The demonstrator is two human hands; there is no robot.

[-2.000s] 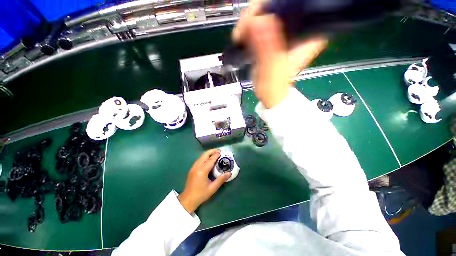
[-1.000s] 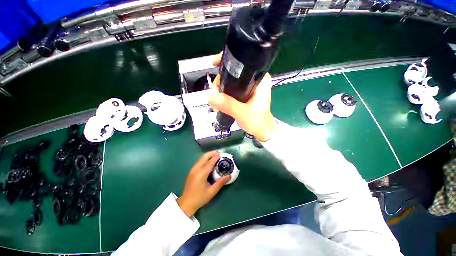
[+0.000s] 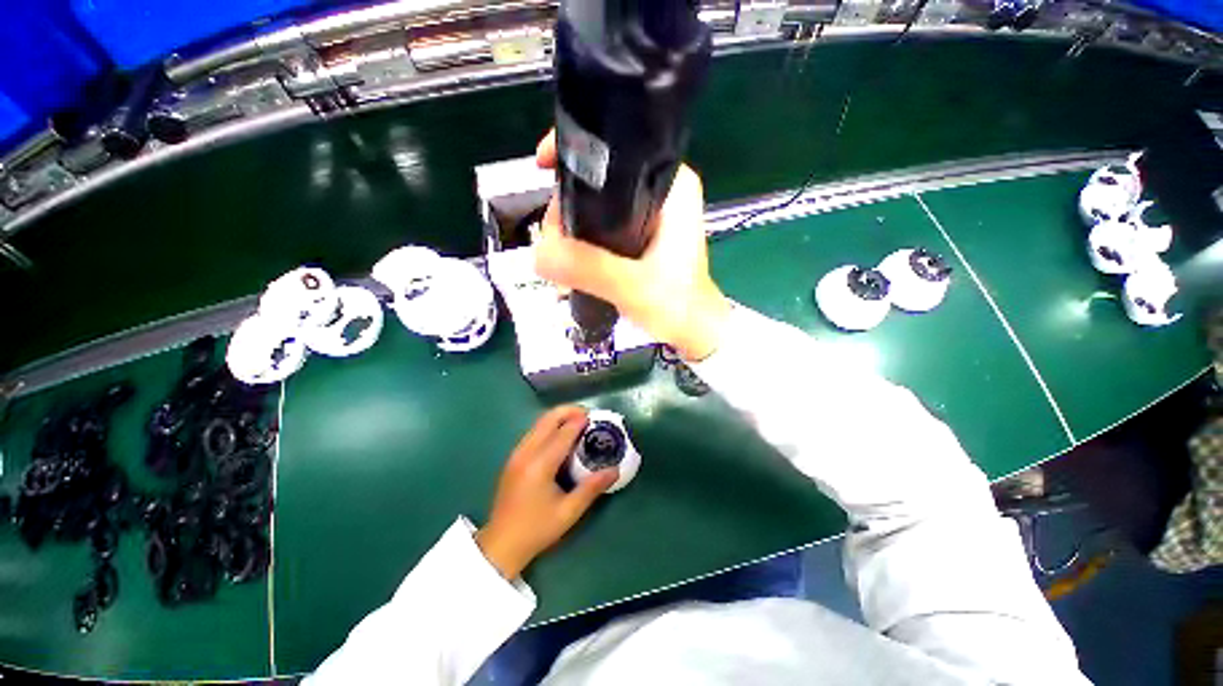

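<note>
My left hand [image 3: 539, 489] holds a white housing [image 3: 625, 469] on the green mat, with a black ring fitting [image 3: 604, 445] on top of it. My right hand [image 3: 641, 275] is wrapped around the black electric screwdriver [image 3: 624, 121], which stands nearly upright. The screwdriver's lower end is at the front pick-up area of the white-grey screw feeder [image 3: 547, 346]. The tip is too small to tell from the feeder's dark opening. The screwdriver and my right hand hide part of the feeder.
White housings [image 3: 449, 298] lie left of the feeder, and black plastic parts [image 3: 215, 469] are piled at far left. Two white domes with black fittings [image 3: 854, 300] stand right. More white pieces [image 3: 1112, 247] lie at far right. Black rings [image 3: 689, 379] sit beside the feeder. A dark green conveyor [image 3: 402, 161] runs behind.
My right hand brought the screwdriver down from the upper right to the feeder's front, then shifted slightly left with it. My left hand and the housing have hardly moved.
</note>
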